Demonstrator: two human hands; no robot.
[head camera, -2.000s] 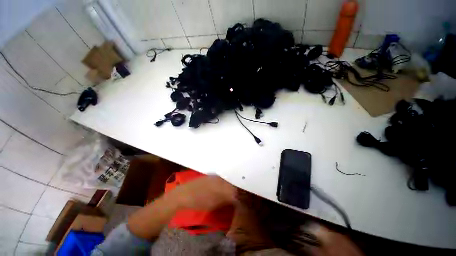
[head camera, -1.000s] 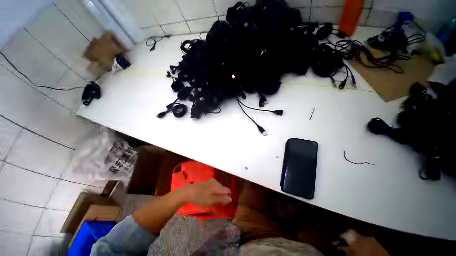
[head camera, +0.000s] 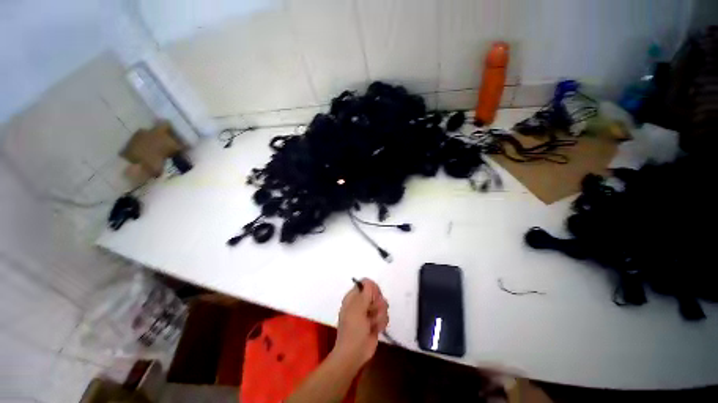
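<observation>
My left hand (head camera: 364, 315) is over the table's front edge, closed around a thin dark cable whose short black end (head camera: 358, 284) sticks out above the fingers. A thin strand runs from below the hand to the right along the edge. My right hand (head camera: 512, 387) is blurred and cut off at the bottom edge, right of the smartphone; what it holds cannot be told. A large heap of black cables (head camera: 362, 149) lies at the back middle. Two plug ends (head camera: 386, 254) stick out of its front. Another black heap (head camera: 638, 228) lies at the right.
A black smartphone (head camera: 441, 308) lies near the front edge of the white table (head camera: 197, 228). A thin dark strand (head camera: 519, 290) lies right of it. Tangled cables lie on a cardboard sheet (head camera: 551, 185). An orange bottle (head camera: 492, 85) stands at the wall. An orange-red object (head camera: 275, 358) is below the edge.
My left hand has risen from below the table edge to over it, with a cable end now showing. My right hand has moved left. The camera view has shifted; the heaps appear lower.
</observation>
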